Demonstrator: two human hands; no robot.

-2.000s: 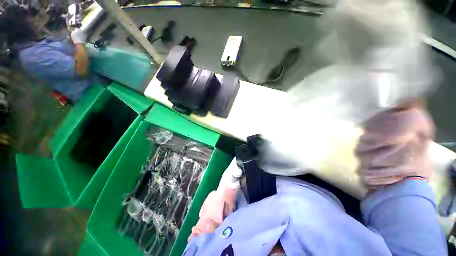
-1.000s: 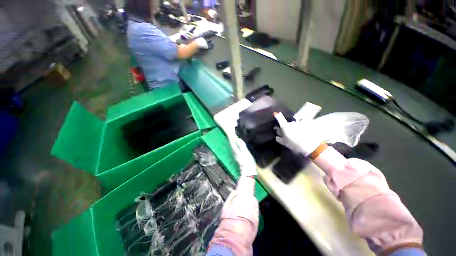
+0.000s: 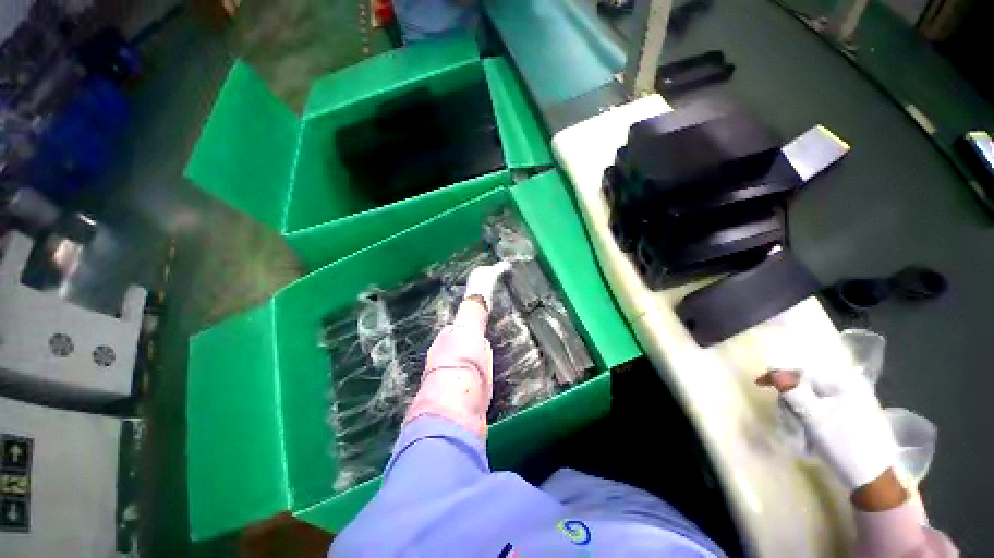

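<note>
My left hand, in a white glove, reaches into the near green bin and touches the film over the bagged cases. Its fingertips are too small to tell whether they grip anything. My right hand, in a white glove, is over the bench at the right, with a crumpled clear plastic bag under and beside its palm. Black adapter cases stand stacked on the bench edge, and one case lies nearer to my right hand.
The cream bench edge runs beside the dark green belt. A second open green bin stands behind the near one. A white unit and black cord lie past the cases. A metal post rises behind.
The view has swung left and down. My left hand has moved from the bench edge into the near bin. My right hand has left the black cases and moved back along the bench.
</note>
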